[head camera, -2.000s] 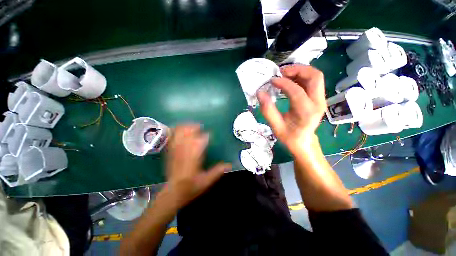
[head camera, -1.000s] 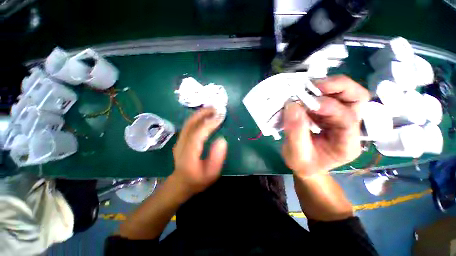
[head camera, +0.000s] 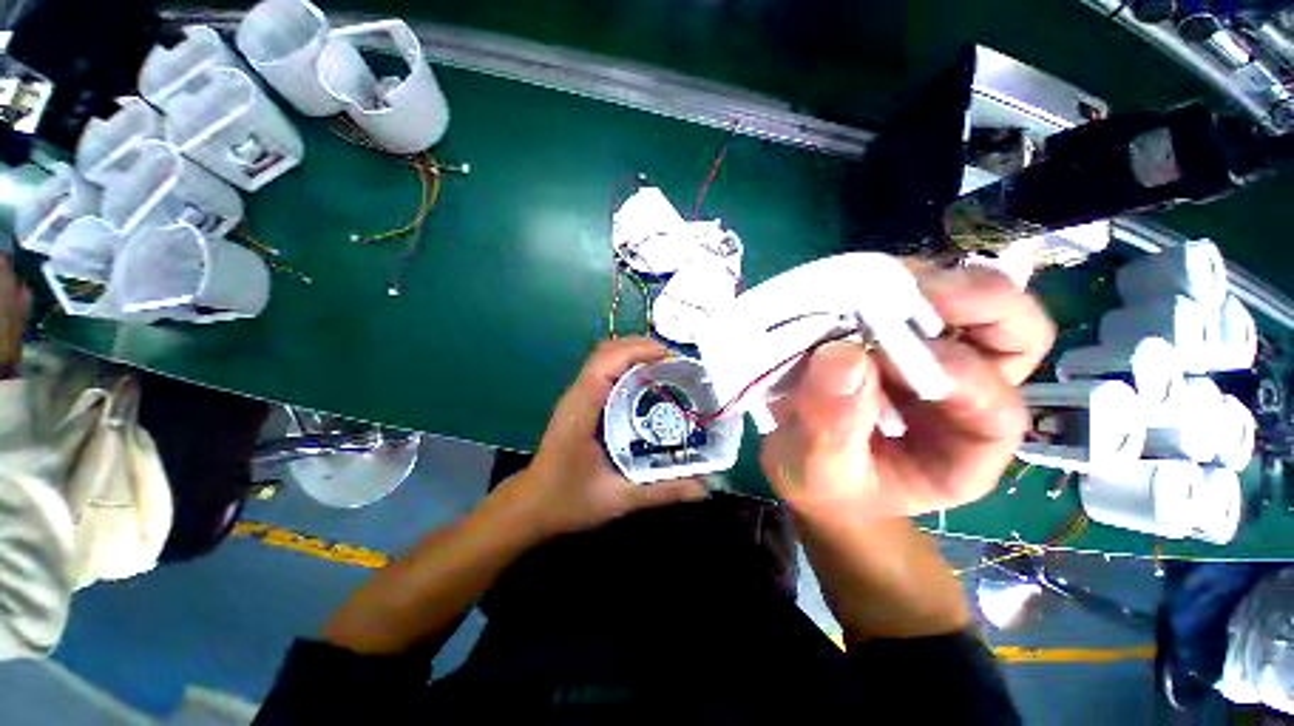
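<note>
My left hand is wrapped around a white housing near the bench's front edge. The housing's open mouth faces up, and a round metallic part shows inside. My right hand holds a white inner cover with upright posts, raised close to the camera at the housing's right. A thin red wire runs between the cover and the housing mouth. Several white inner covers lie on the green bench just behind the housing.
White housings stand grouped on the left of the green bench, some with wire harnesses. More housings are at the right. A grey-white box and a thick black arm are at the back right.
My left hand has left the loose covers and taken hold of the housing, now nearer the middle front. My right hand still holds the cover. The view has shifted and tilted.
</note>
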